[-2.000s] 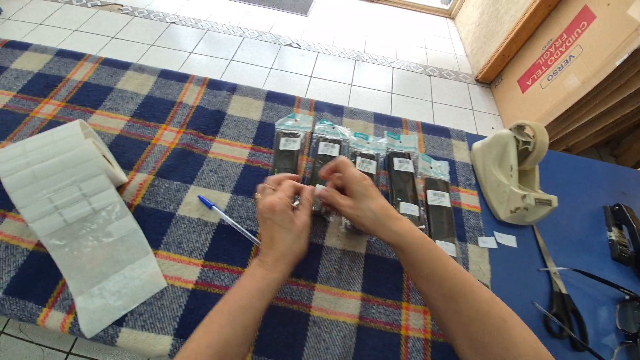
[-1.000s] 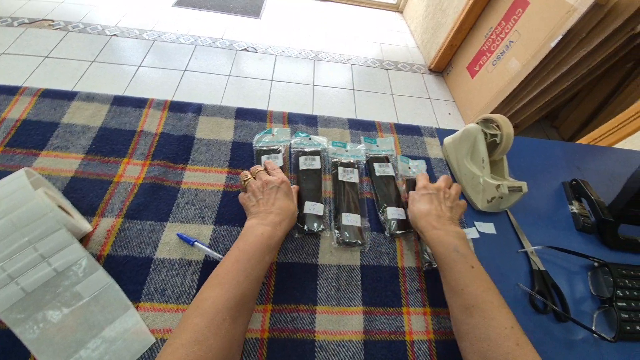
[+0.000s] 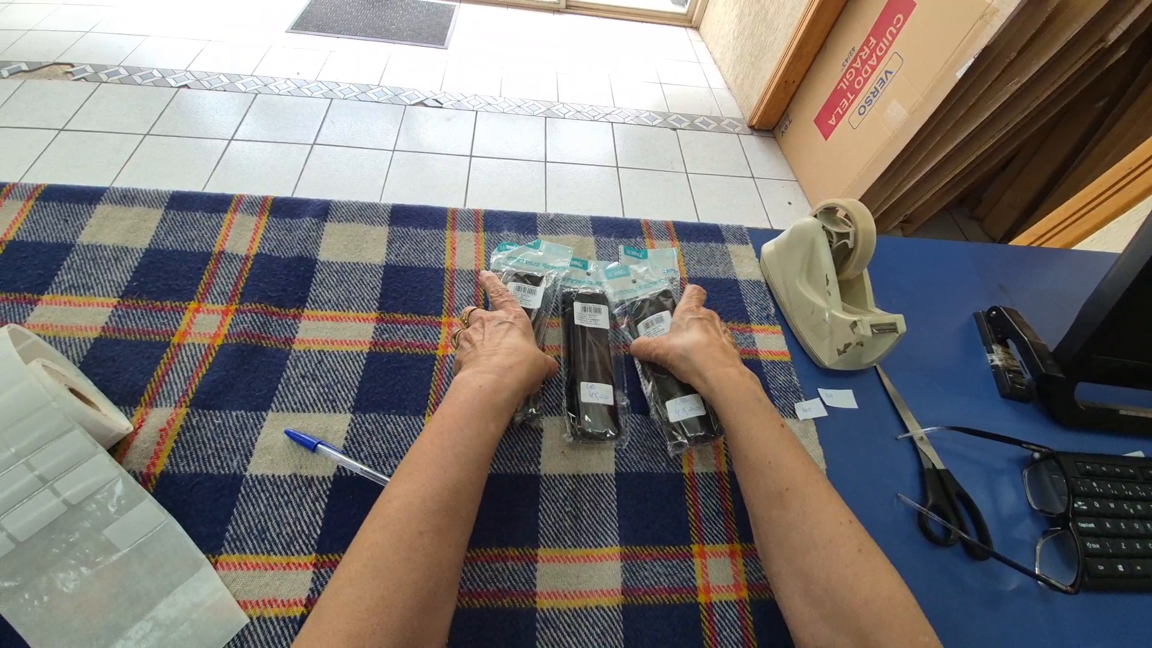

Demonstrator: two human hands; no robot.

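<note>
Several black items in clear plastic packets with teal headers and white stickers are bunched on the plaid blanket (image 3: 360,504). My left hand (image 3: 499,346) lies on the left packet (image 3: 531,292), ringed fingers along its left edge and thumb over its lower part. The middle packet (image 3: 591,360) lies flat between my hands, untouched. My right hand (image 3: 697,342) grips the right-hand packets (image 3: 670,382) from the side, thumb on top. How many are stacked under each hand cannot be told. A blue ballpoint pen (image 3: 337,454) lies beside my left forearm.
A roll of blank labels (image 3: 81,468) is at the left. On the blue table (image 3: 954,288), right of the blanket, are a tape dispenser (image 3: 832,297), small paper pieces (image 3: 837,398), scissors (image 3: 940,486), eyeglasses (image 3: 1048,486), a black keyboard (image 3: 1116,522) and a stapler (image 3: 1008,351). Cardboard (image 3: 864,117) leans beyond.
The packets lay in a spread row and are now bunched closer together. Both hands have moved inward from the ends of the row; earlier they met over the packets.
</note>
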